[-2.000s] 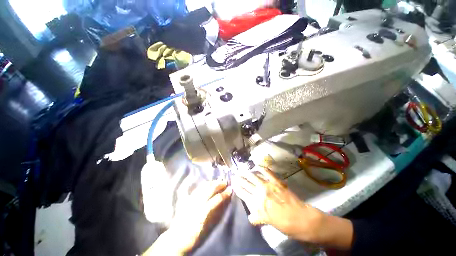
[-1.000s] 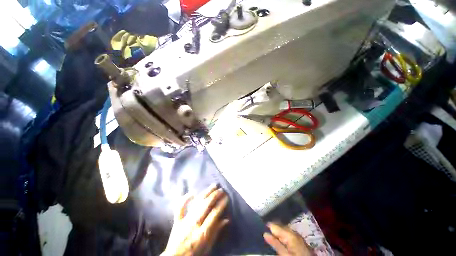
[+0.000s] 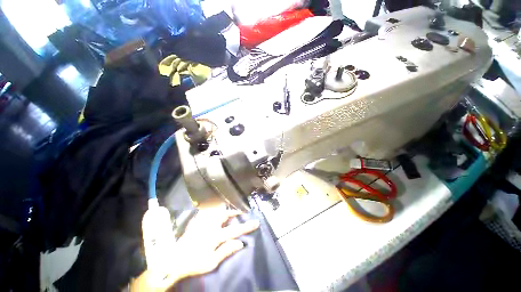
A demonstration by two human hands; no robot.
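A dark garment panel lies on the bed left of the needle area and looks grey-blue under the lamp. The cream-white sewing machine stands over it, and its needle area is partly lost in glare. My left hand lies flat on the panel just in front of the machine head, fingers apart, bleached by the lamp light. My right hand is out of the picture. The lamp hangs on a blue neck beside my left hand.
Red and orange scissors lie on the white bed. A second pair lies farther right. Behind the machine are striped cloth strips, a red bag and a yellowish crumpled piece. Dark cloth is heaped at left.
The view has swung after dipping toward the front. My left hand is now closer to the machine head. My right hand, at the needle and then at the bed's front edge, has left the picture.
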